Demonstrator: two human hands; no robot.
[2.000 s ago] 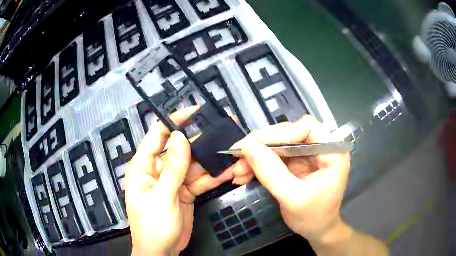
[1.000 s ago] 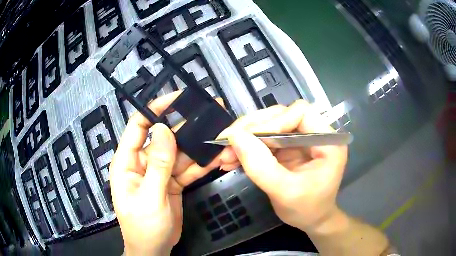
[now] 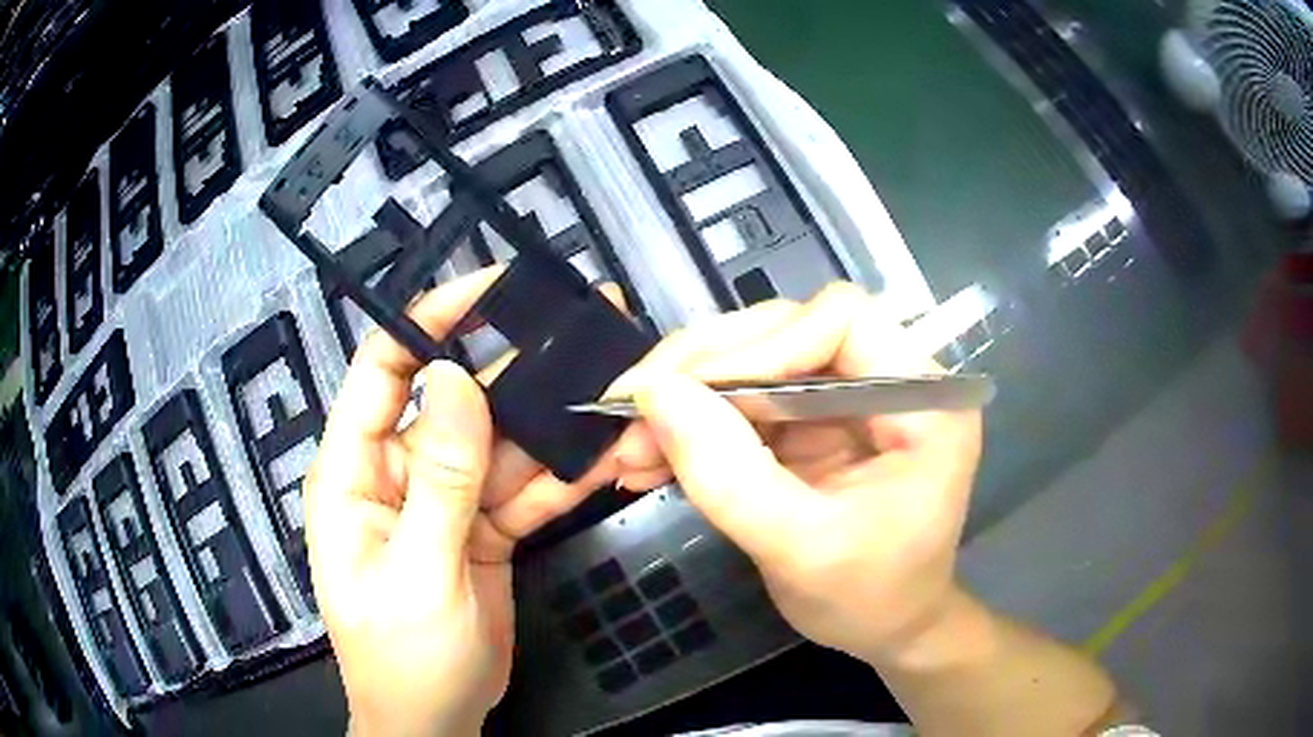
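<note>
My left hand (image 3: pixel 418 504) holds a black phone middle frame (image 3: pixel 555 338) tilted, its open end up and to the left, its solid dark end between both hands. My right hand (image 3: pixel 806 475) holds silver-grey tweezers (image 3: pixel 850 392) like a pen. The tweezers' tip lies over the solid dark end of the frame. I cannot tell whether the tip touches it or holds a small piece. My right fingertips are at the frame's lower right edge.
A whitish blister tray (image 3: pixel 202 310) with rows of black frames lies behind my hands. A liner sheet (image 3: pixel 576 684) with dark squares is at the bench edge. A fan (image 3: pixel 1267 94) stands at the upper right. Grey floor with a yellow line (image 3: pixel 1174 564) shows lower right.
The held frame has moved left and turned so its surface looks darker. Both hands and the tweezers have shifted slightly left with it. The grips are the same.
</note>
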